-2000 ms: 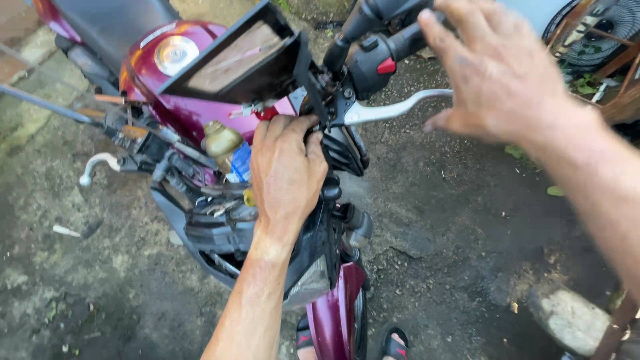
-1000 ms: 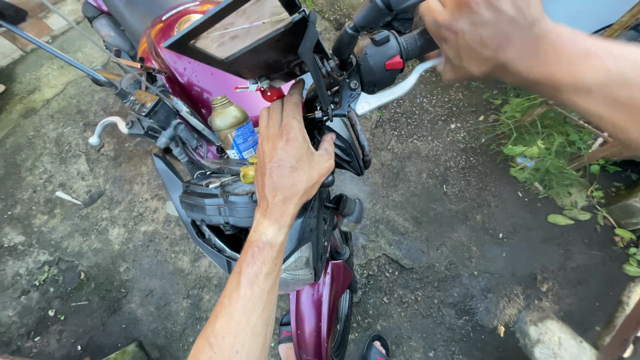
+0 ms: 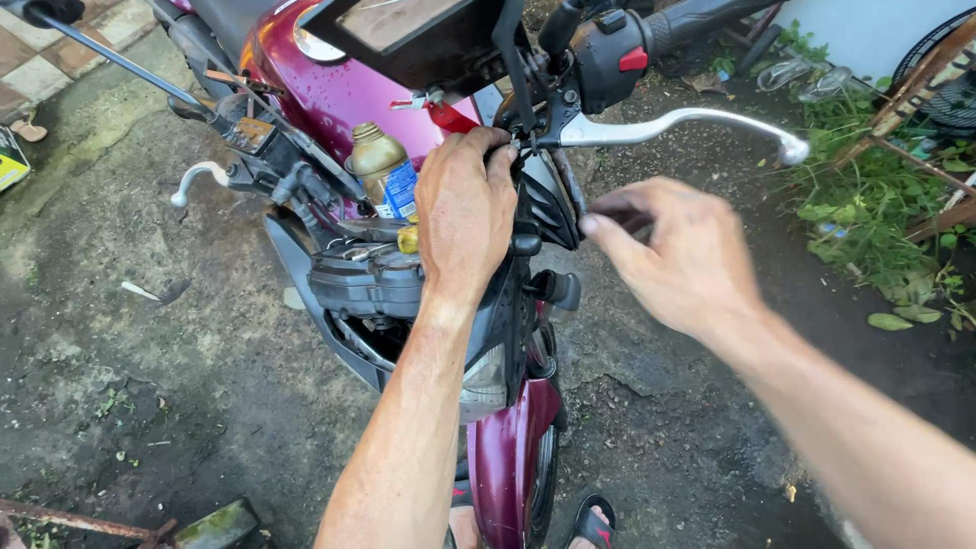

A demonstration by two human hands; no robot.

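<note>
My left hand point(image 3: 467, 202) has its thumb and fingertips together at a small part beside the base of the silver lever point(image 3: 679, 126) on the motorcycle's handlebar; what it pinches is too small to tell. My right hand point(image 3: 671, 244) is below that lever, its thumb and forefinger curled close by the edge of a black part point(image 3: 553, 210); whether it holds anything is unclear. A bottle with a blue label point(image 3: 383, 169) stands left of my left hand, near a yellow tool handle point(image 3: 409, 239). A red piece point(image 3: 451, 118) lies just above my left fingertips.
The purple fuel tank point(image 3: 343, 91) is behind the bottle. A mirror stem point(image 3: 114, 55) and a second lever point(image 3: 200, 179) reach out at left. The purple front fender point(image 3: 512, 457) points down toward sandalled feet point(image 3: 593, 522). Weeds point(image 3: 862, 221) and a rusty frame point(image 3: 915, 84) are at right.
My right hand has come down from the handlebar grip to below the silver lever. My left hand stays near the lever's base, its thumb now closer to its fingers.
</note>
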